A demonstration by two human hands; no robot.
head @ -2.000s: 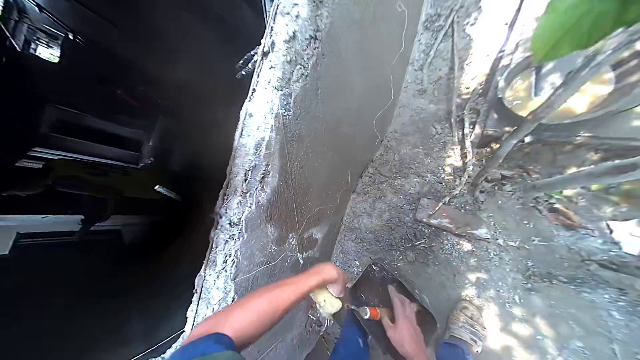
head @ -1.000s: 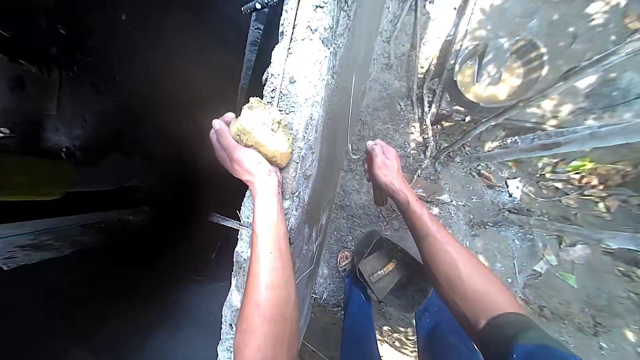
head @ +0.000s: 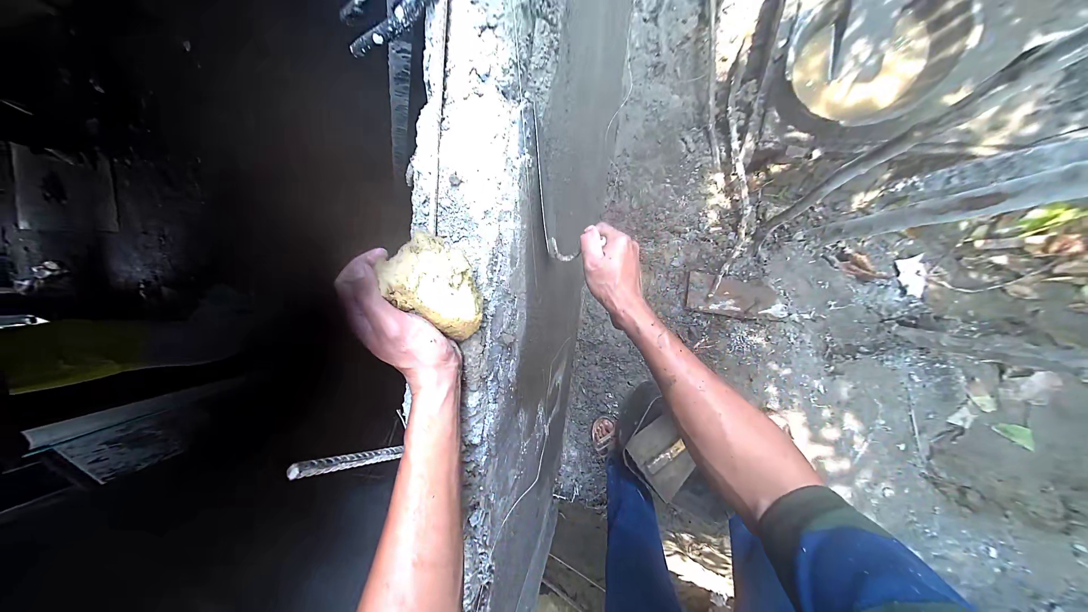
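Observation:
My left hand (head: 399,327) cups a rough yellow sponge (head: 433,289) against the pale, crumbly top edge of the wall (head: 476,153). To its right, my right hand (head: 610,263) is closed in a fist on the end of a metal tool, probably a trowel (head: 541,178). A curved neck joins my fist to its thin blade, seen nearly edge-on along the smooth grey plaster face (head: 586,110). My fingers hide the handle. Below the right forearm, a dark bucket (head: 642,408) by my legs holds a flat, board-like tool (head: 663,459).
Ribbed rebar (head: 344,463) juts out left of the wall over a dark space, with more bars at the top. On the ground at right are a brick-like slab (head: 735,296), branches (head: 850,174), leaves and a round basin (head: 884,59) of murky liquid.
Both hands were low by the bucket two seconds ago, the right one at an orange-handled tool. They have since moved up to the wall, the left with the sponge. The view has shifted.

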